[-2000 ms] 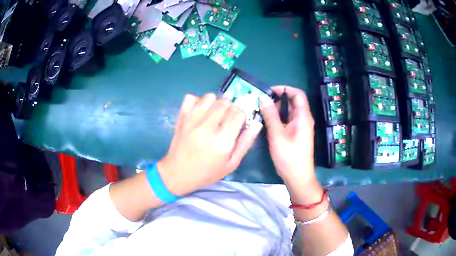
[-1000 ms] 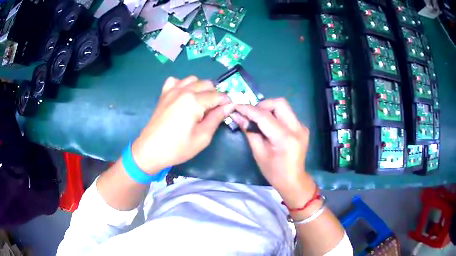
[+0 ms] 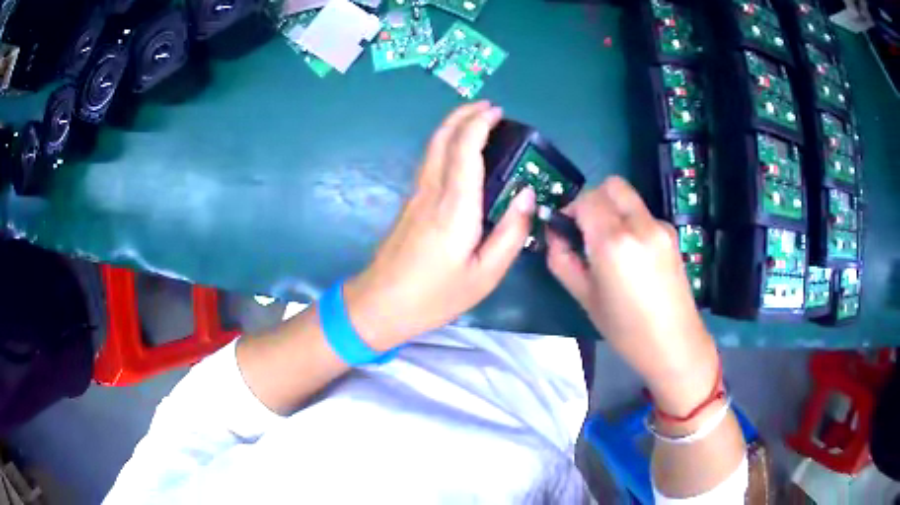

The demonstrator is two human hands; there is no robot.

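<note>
A black speaker housing [image 3: 506,146] is tilted in front of me with a green circuit board [image 3: 541,178] in its open back. My left hand [image 3: 449,222] grips the housing, fingers along its left side and thumb on the board. My right hand [image 3: 622,252] is at the housing's lower right, fingertips pinching a small dark tool [image 3: 564,225] whose end is at the board's edge. A small whitish piece shows by the fingertips; whether it is the plug or the connector I cannot tell.
Loose green boards [image 3: 466,57] and a flat grey-pink square [image 3: 337,35] lie beyond my hands. Black speakers [image 3: 102,83] stand at the left. Rows of housings with green boards [image 3: 780,178] stand at the right. Red stools [image 3: 158,350] and a blue stool [image 3: 622,456] are below the bench edge.
My left hand has moved from the lead area onto the housing, which is now more tilted and further right. My right hand has moved right. The bench contents appear shifted upward on the left.
</note>
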